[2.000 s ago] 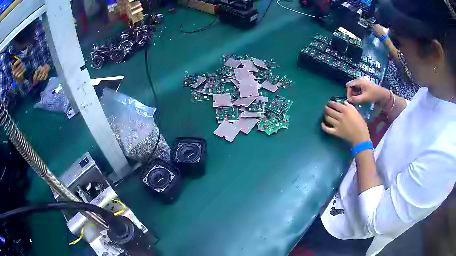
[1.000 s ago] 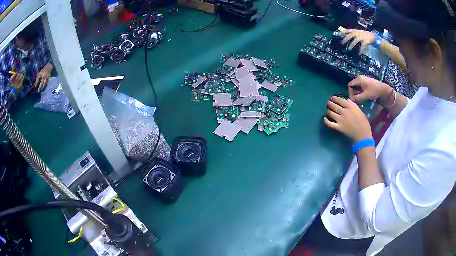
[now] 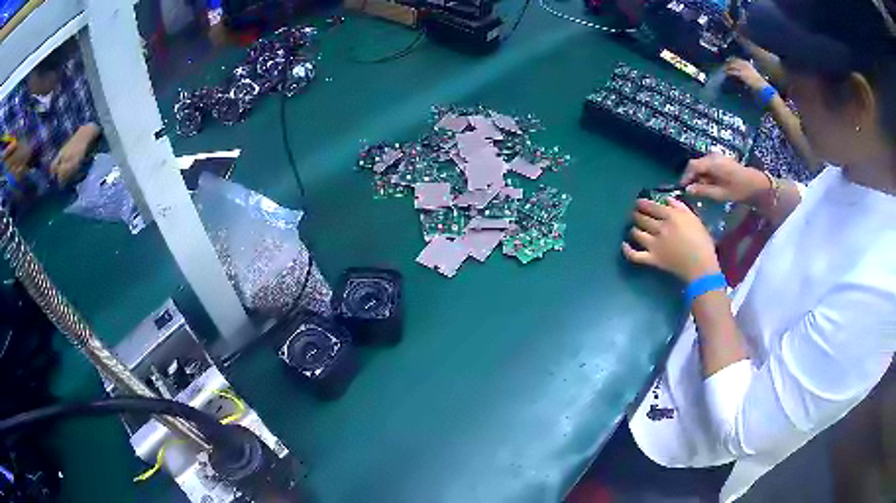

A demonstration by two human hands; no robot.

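Note:
Neither of my hands is in the picture. Two black speaker housings stand side by side on the green mat, open faces up, each showing a round driver: one (image 3: 368,301) a little behind, the other (image 3: 315,354) nearer me. The dark electric screwdriver (image 3: 236,452) hangs at the lower left with a thick black cable, in front of the silver screw feeder (image 3: 175,363) with yellow wire. Its tip is hidden.
A metal post (image 3: 162,177) and ribbed hose (image 3: 61,300) rise at left. Behind are a bag of screws (image 3: 260,255), circuit boards (image 3: 481,167), wired parts (image 3: 246,83) and a tray of boards (image 3: 668,113). A neighbour in white (image 3: 806,314) works at right; another person sits far left.
The far person's hand at the tray has drawn back to the right, and the block on the tray is gone. The neighbour's hands shifted slightly. The speaker housings stay in place.

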